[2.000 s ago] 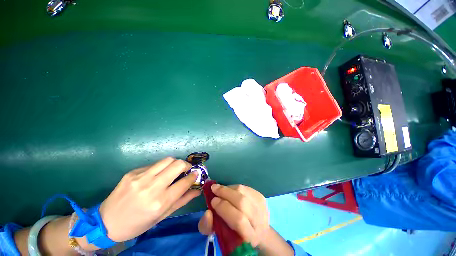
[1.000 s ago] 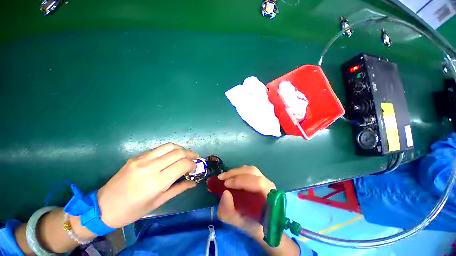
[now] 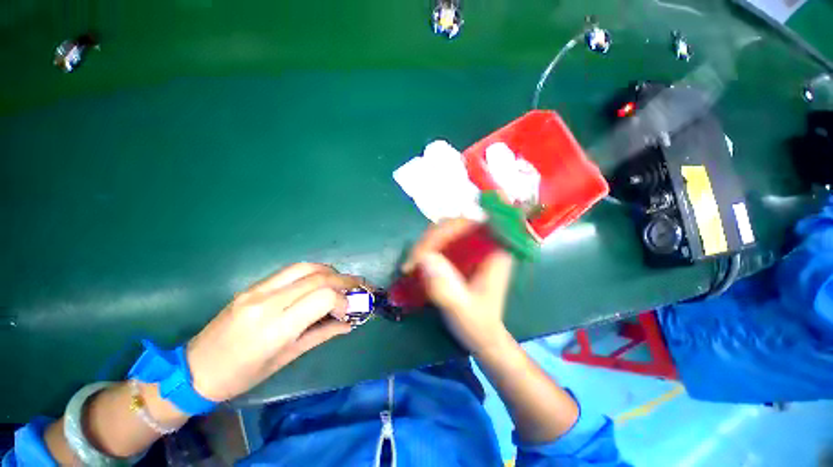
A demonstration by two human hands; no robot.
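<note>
My left hand [image 3: 279,319] holds a small round assembly [image 3: 360,305] by its left edge, low over the green surface near its front edge. The assembly has a white square and a blue edge; its dark second part lies to the right. My right hand [image 3: 470,287] grips the red syringe [image 3: 448,266], blurred by motion. The syringe's front end is close to the dark part; whether the tip touches cannot be told. Its green cap [image 3: 510,225] is raised up and right, in front of the red bin. A blue strap [image 3: 173,378] is on my left wrist.
A red bin [image 3: 587,173] with a white wipe inside stands behind my right hand. Another white wipe [image 3: 437,182] lies beside it. A black controller [image 3: 680,205] is at right, a blurred hose above. Several assemblies lie along the far side. A person's blue sleeve [image 3: 749,337] is at right.
The syringe's rear has swung from pointing down right to pointing up right, and my right hand turned with it. The assembly's dark part moved from above the white part to its right.
</note>
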